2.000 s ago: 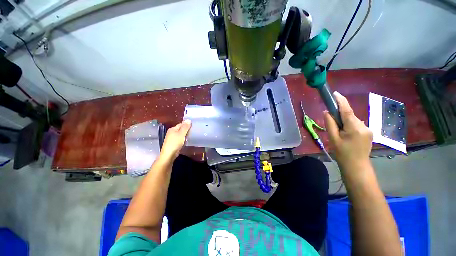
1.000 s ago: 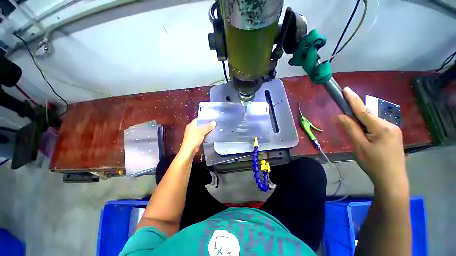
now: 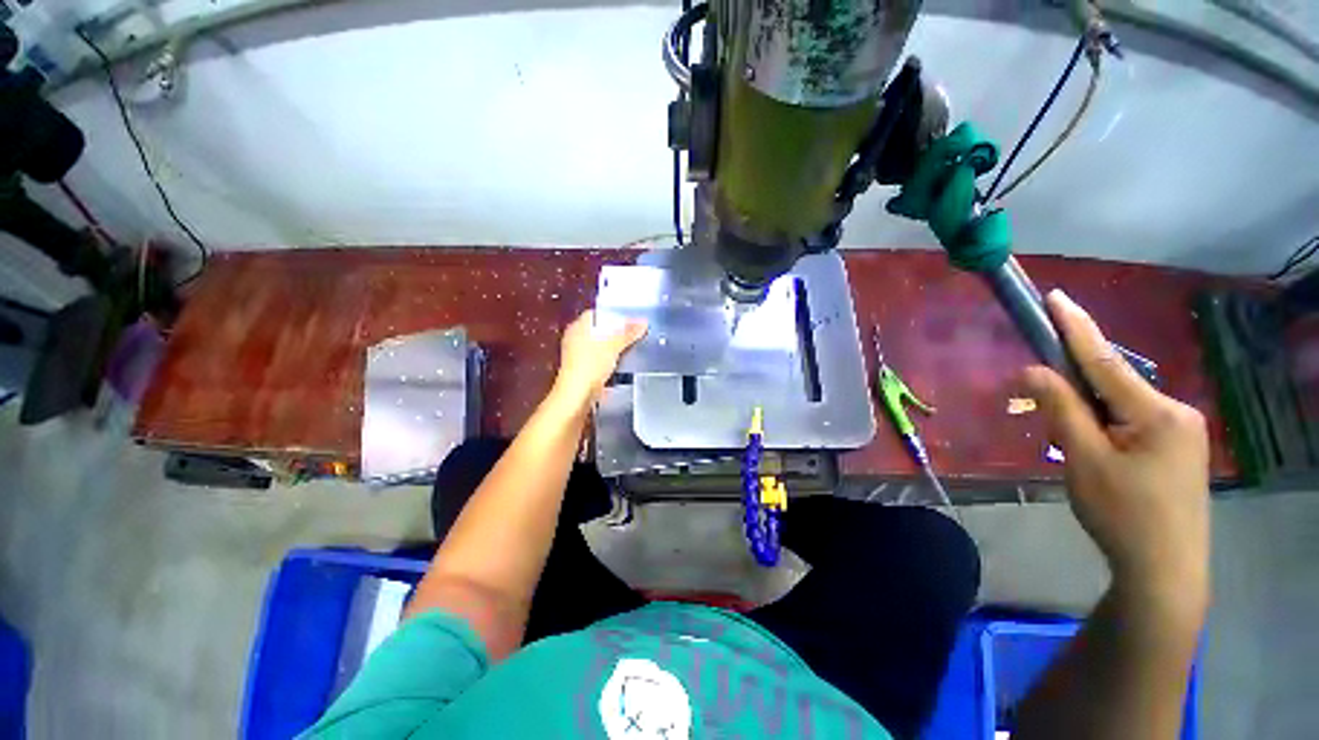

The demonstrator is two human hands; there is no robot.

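Observation:
A thin silvery sheet-metal plate (image 3: 680, 325) lies on the slotted drill press table (image 3: 839, 412), under the chuck (image 3: 746, 286) of the olive-green drill head (image 3: 788, 166). My left hand (image 3: 598, 351) holds the plate's left edge, thumb on top. My right hand (image 3: 1121, 419) grips the grey feed lever (image 3: 1034, 311), to the right of the machine. Green cloth (image 3: 958, 195) is wrapped round the lever's hub end. The bit's tip is too blurred to tell whether it touches the plate.
A stack of plates (image 3: 415, 405) lies on the red-brown bench (image 3: 275, 340) at left. The blue coolant hose (image 3: 752, 499) stands at the table's front. A green air blow gun (image 3: 900, 398) lies right of the table. Blue bins (image 3: 282, 622) flank my legs, one also at right (image 3: 962, 680).
The plate has moved back on the table with my left hand, baring more of the table's front. My right hand and the lever have swung outward to the right. The view has shifted slightly.

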